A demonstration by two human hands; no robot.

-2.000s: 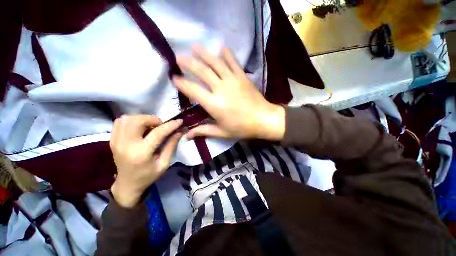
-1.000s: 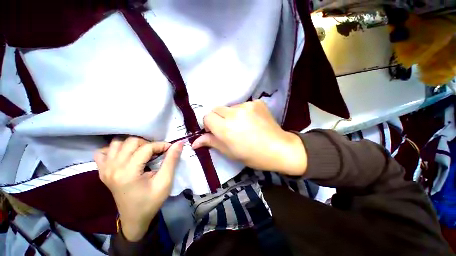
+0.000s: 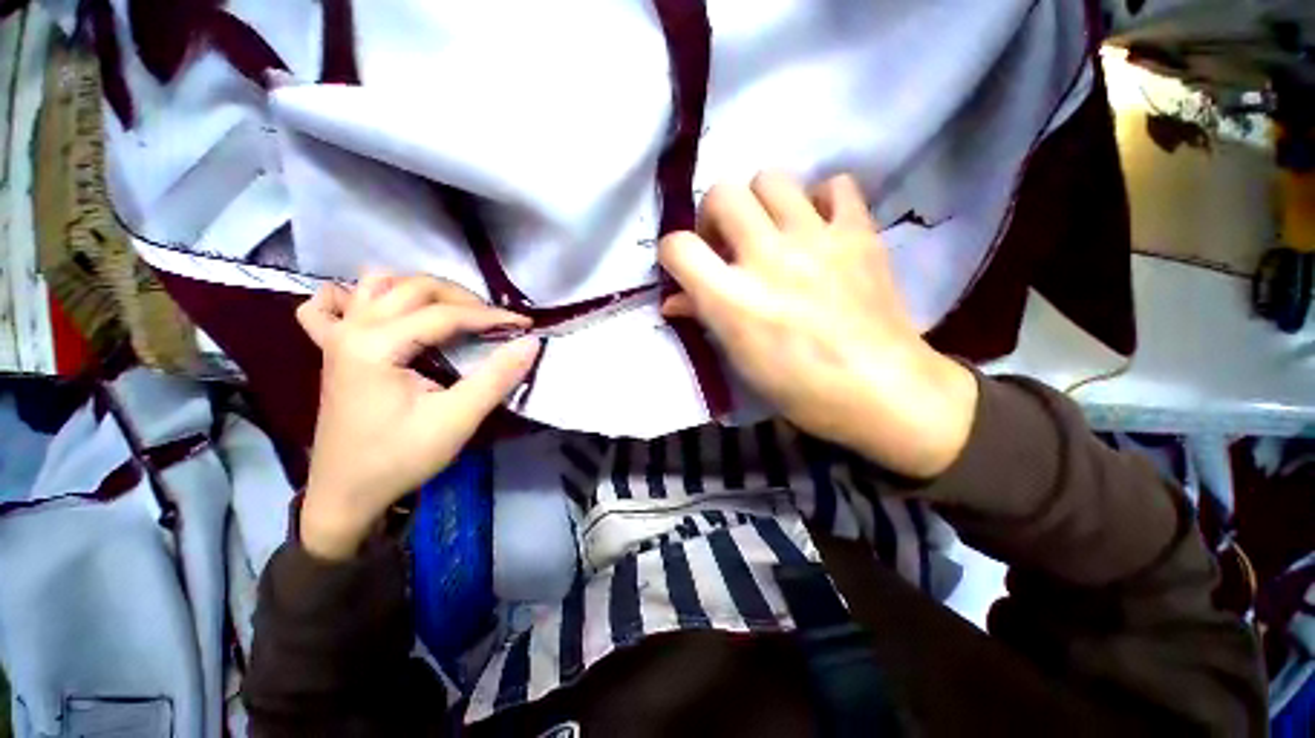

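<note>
A large pale grey-white garment piece (image 3: 577,130) with narrow maroon stripes lies bunched in front of me and hangs toward my lap. My left hand (image 3: 411,375) pinches its maroon seam (image 3: 591,309) between thumb and fingers, left of centre. My right hand (image 3: 815,310) holds the same seam at its right end, beside a vertical maroon stripe, with the fingers curled and the thumb hidden. The seam is stretched between both hands. A pale curved section of cloth hangs below it.
The white machine table (image 3: 1197,339) is at the right, with black scissor handles (image 3: 1281,286) at its edge. A frayed tan strip (image 3: 94,216) is at the upper left. More pale and maroon garment pieces (image 3: 87,577) lie at the lower left. My striped apron (image 3: 649,570) covers my lap.
The garment has shifted right in the view. My right hand has gone from lying spread on the cloth to gripping the seam, and my hands are now farther apart with the seam stretched between them.
</note>
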